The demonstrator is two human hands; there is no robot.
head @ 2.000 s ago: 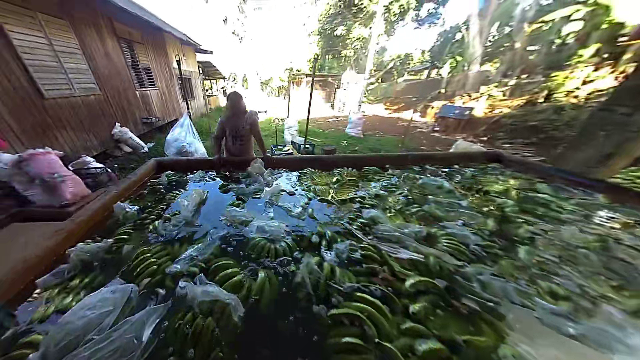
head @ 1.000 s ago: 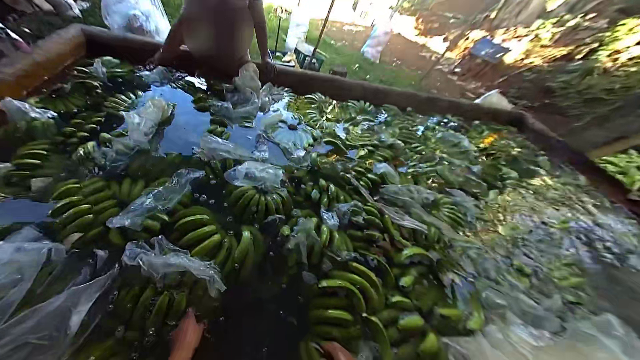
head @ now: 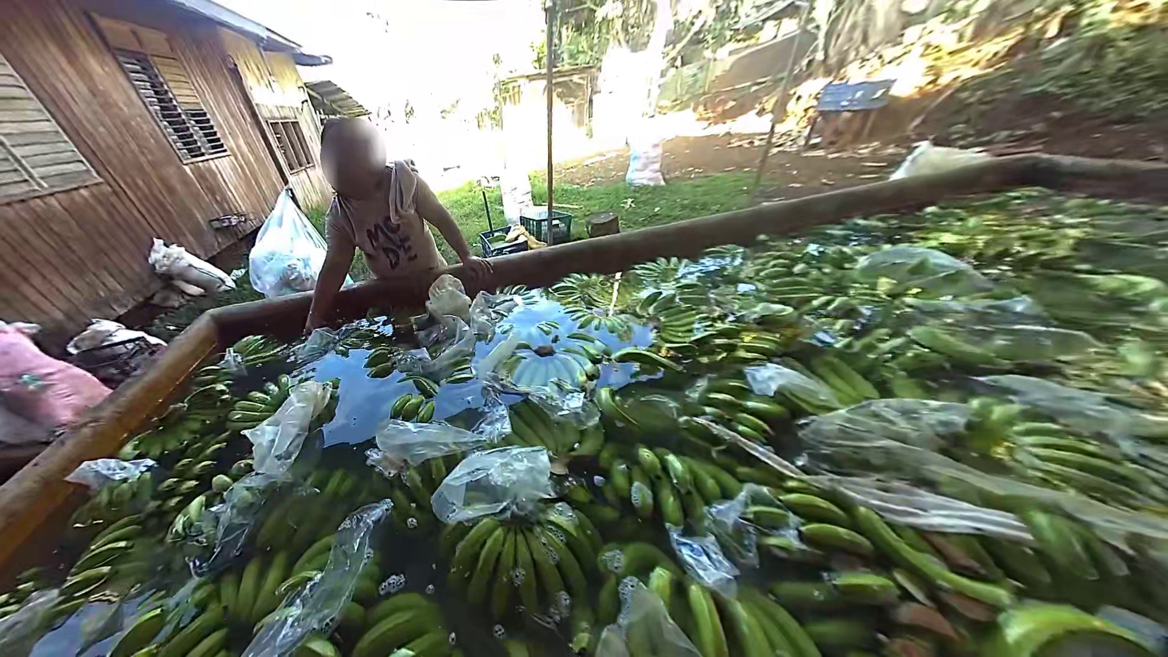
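Observation:
Neither of my hands shows in the head view now. Many hands of green bananas (head: 520, 557) float in a large water-filled tank below me, one bunch near the lower middle with its fingers fanned out. Clear plastic bags (head: 493, 482) lie wet on and between the bananas, and a long twisted plastic strip (head: 324, 579) rests at the lower left. Open dark water (head: 360, 392) shows toward the far left part. At the right the bananas and plastic are blurred.
The tank's thick rim (head: 657, 239) runs along the far side and down the left. A person (head: 392, 219) leans over the far rim, one arm reaching down inside. Beyond are a filled plastic bag (head: 285, 248), crates (head: 546, 224), a pink sack (head: 46, 381) and a wooden building (head: 100, 155).
Both my hands, partly seen at the bottom edge one second ago, are out of view. The view has tilted back up. The other person now leans over the rim with an arm lowered.

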